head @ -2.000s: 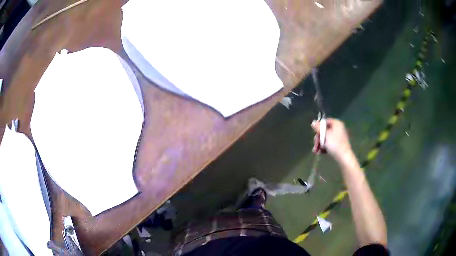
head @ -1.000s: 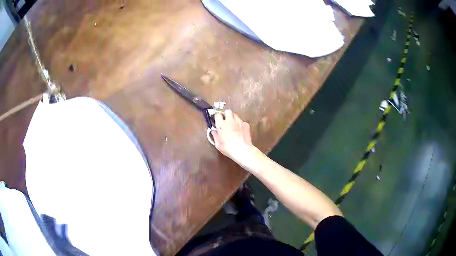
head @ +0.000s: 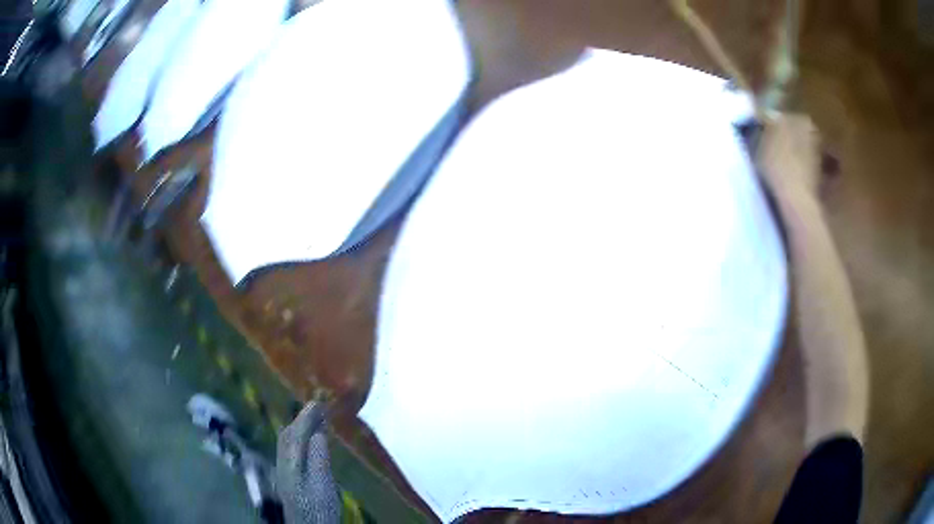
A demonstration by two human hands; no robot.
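A large rounded cut piece stack [head: 584,297] with white paper on top and grey-blue cloth edges lies on the brown table right in front of me. My right hand [head: 789,143], bare and blurred, is at the stack's upper right corner, beside a thin cord or strip; its fingers are too blurred to tell if they grip. My left hand [head: 307,471], in a grey mesh glove, is low in the view by the table's front edge, apart from the stack. Its fingers are close together, and whether it holds anything is unclear.
Another white-topped stack [head: 338,123] lies to the left, with narrower stacks [head: 210,72] beyond it at the upper left. The brown table's edge [head: 256,343] runs diagonally at the left. Green floor [head: 113,328] with blurred pale scraps [head: 210,415] lies beyond it.
The view has swung to the left. My right hand has left the dark shears on the table and is now at the stack's corner. The shears are out of view. My gloved left hand now shows.
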